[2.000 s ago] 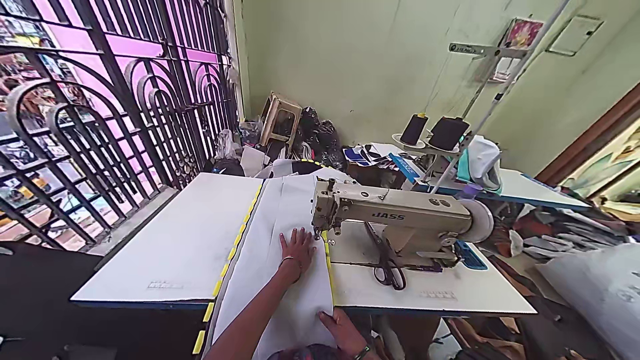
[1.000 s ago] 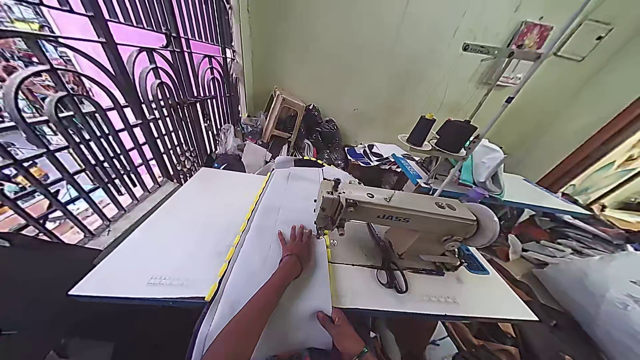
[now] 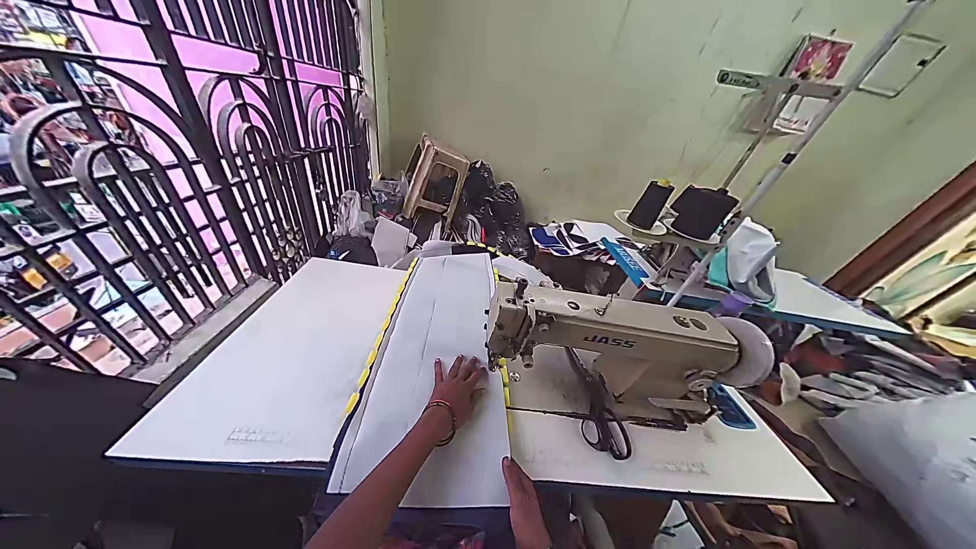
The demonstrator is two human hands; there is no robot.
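A long white sheet of material (image 3: 435, 328) with yellow-and-black edging lies on the sewing table (image 3: 252, 366), its right edge under the needle end of a beige JASS sewing machine (image 3: 618, 328). My left hand (image 3: 459, 387) rests flat on the sheet, fingers spread, just left of the needle area. At the table's front edge, my right hand (image 3: 521, 496) has the sheet's right border at its fingertips; whether it pinches the sheet cannot be told. Black-handled scissors (image 3: 604, 427) lean against the machine's arm.
Two black thread cones (image 3: 701, 212) stand on a thread stand behind the machine. A stool (image 3: 436, 179), black plastic bags (image 3: 499, 206) and scraps are piled beyond the table. A metal grille (image 3: 229, 152) is at left, and a white plastic sack (image 3: 915, 450) at right.
The white sheet has shifted away from me, and its near end now shows at the table's front edge. Both hands stay in nearly the same places.
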